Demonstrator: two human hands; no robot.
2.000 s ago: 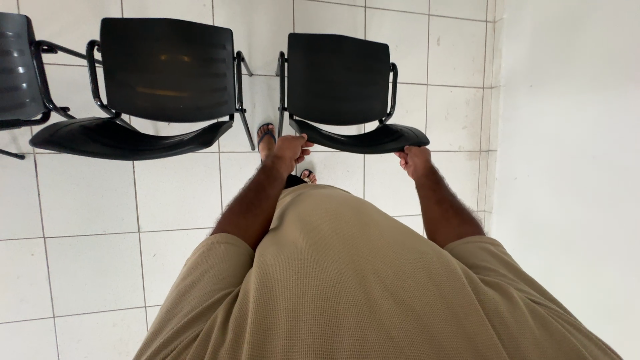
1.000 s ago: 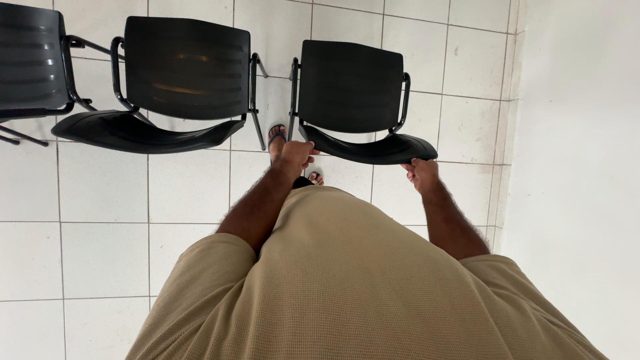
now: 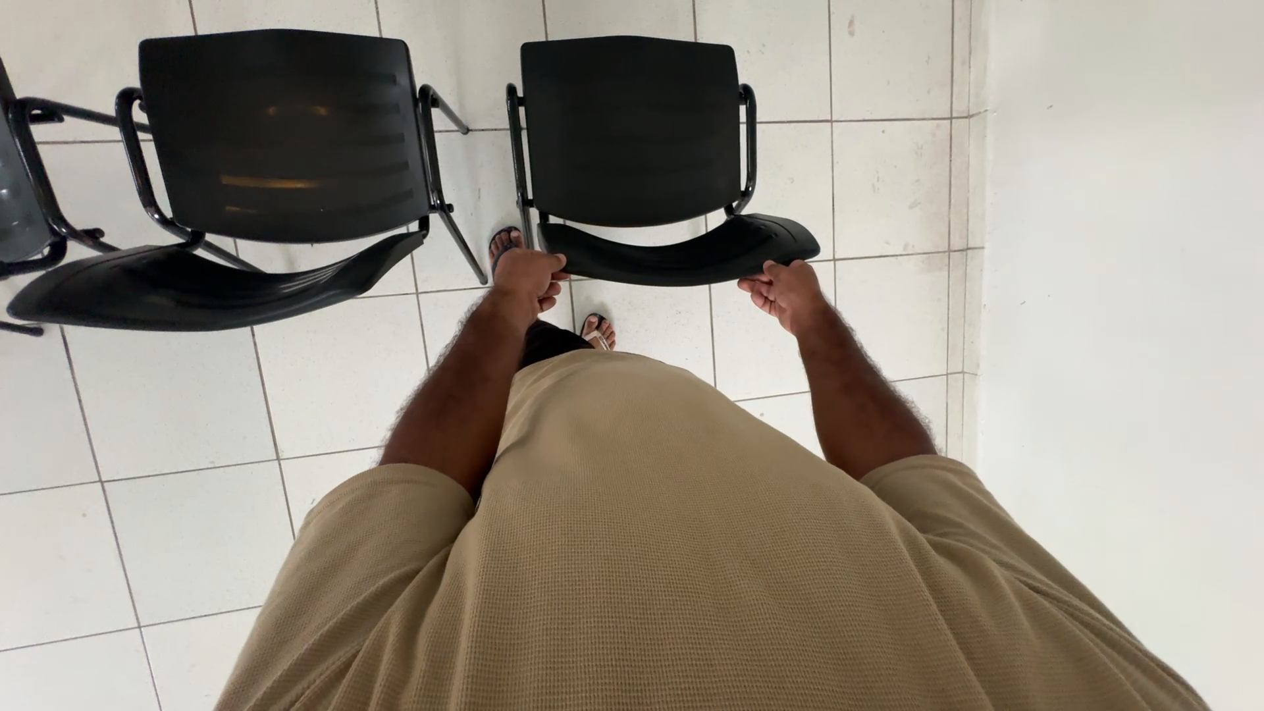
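A black plastic chair with a metal frame stands in front of me, its seat beyond its curved backrest. My left hand grips the left end of that backrest, thumb on top and fingers curled at the edge. At the backrest's right end, my right hand pinches the lower edge, with its fingers bent inward. The chair's tubular side frames rise on both sides of the seat. My sandalled left foot is beside the chair's left side.
Left of the held chair stands a second black chair, with a gap between them. Part of a third chair shows at the left edge. White floor tiles lie below, and a white wall runs along the right.
Both hands stay on the backrest. Between the last two frames the gap between the held chair and its neighbour looks a little wider. The view has shifted slightly.
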